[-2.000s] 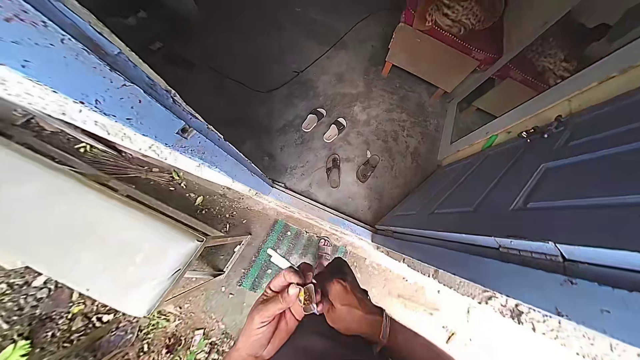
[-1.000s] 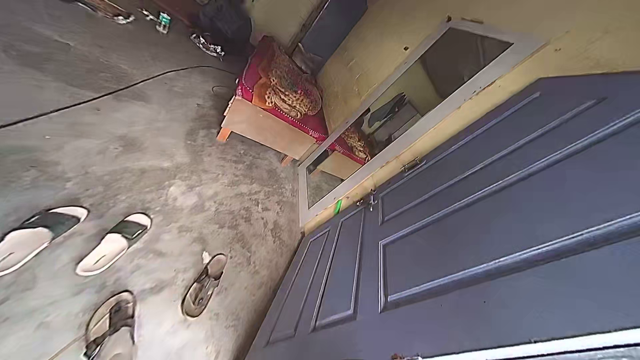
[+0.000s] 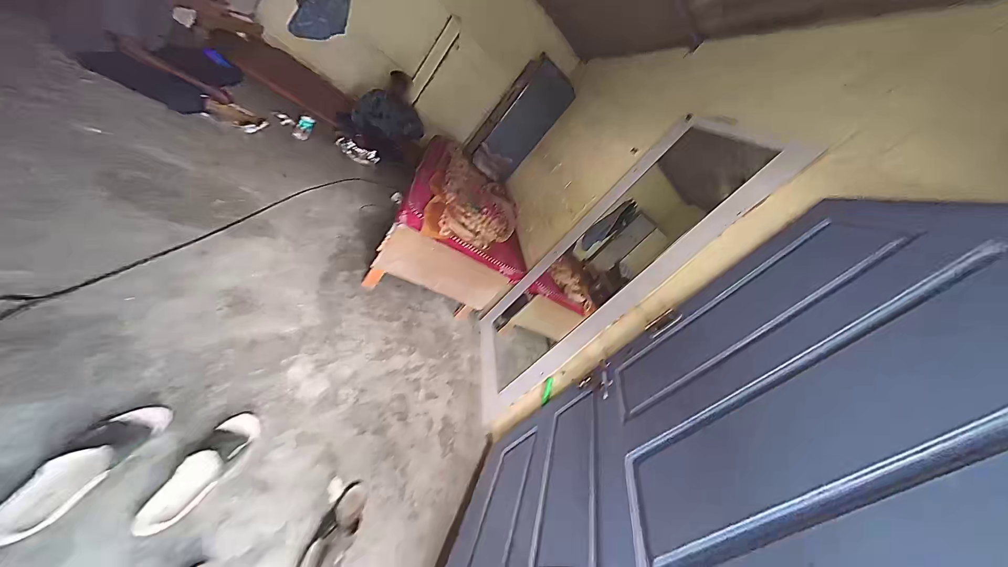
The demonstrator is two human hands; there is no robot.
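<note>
Neither my left hand nor my right hand shows in the head view now, so what they hold is hidden. White-soled slide sandals (image 3: 185, 480) lie on the concrete floor at the lower left, with a darker sandal (image 3: 339, 516) to their right. A blue-grey panelled door (image 3: 748, 394) fills the lower right. Beyond it, a white-framed mirror (image 3: 646, 244) leans along the yellow wall and reflects part of the room.
A bed with a red cover (image 3: 421, 193) and a bunched patterned blanket (image 3: 472, 209) stands by the wall. A black cable (image 3: 213, 232) crosses the floor. A person in dark clothing (image 3: 386, 118) is low down beyond the bed. Metal latches (image 3: 605, 378) sit at the door's edge.
Two seconds ago both my hands were together around a small object above a green mat; they have left the view. The view has swung up and into the room.
</note>
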